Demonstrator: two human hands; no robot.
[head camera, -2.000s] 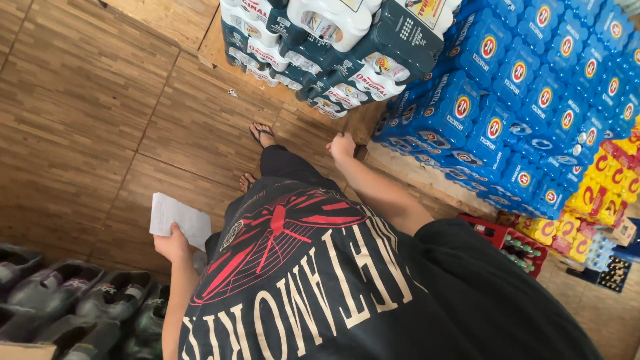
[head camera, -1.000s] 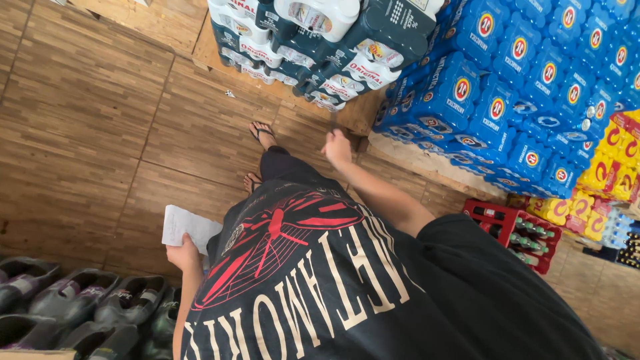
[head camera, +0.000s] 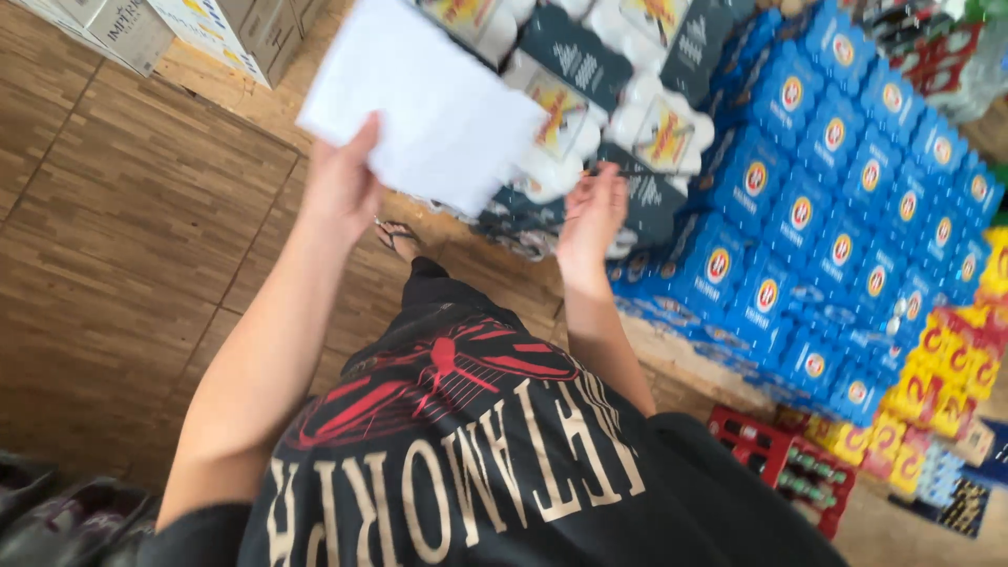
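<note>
My left hand (head camera: 346, 177) grips white paper sheets (head camera: 425, 102) by their lower left edge, raised in front of the stacked drink packs. To the right, my right hand (head camera: 594, 209) is raised with its fingers curled around what looks like a thin dark pen (head camera: 622, 172); blur hides its exact shape. Just behind that hand are shrink-wrapped packs of cans (head camera: 567, 114) in white and dark grey, with yellow and red labels.
Blue can packs (head camera: 799, 213) form a large stack at the right, beside yellow packs (head camera: 945, 378). A red crate of bottles (head camera: 787, 465) stands lower right. Cardboard cartons (head camera: 236, 31) sit on wood at the upper left. Blurred dark packs (head camera: 79, 512) lie lower left, past the wooden-patterned floor (head camera: 142, 236).
My left hand has lifted the paper from low beside my body up in front of the packs. My right hand has also come up, closer to the paper.
</note>
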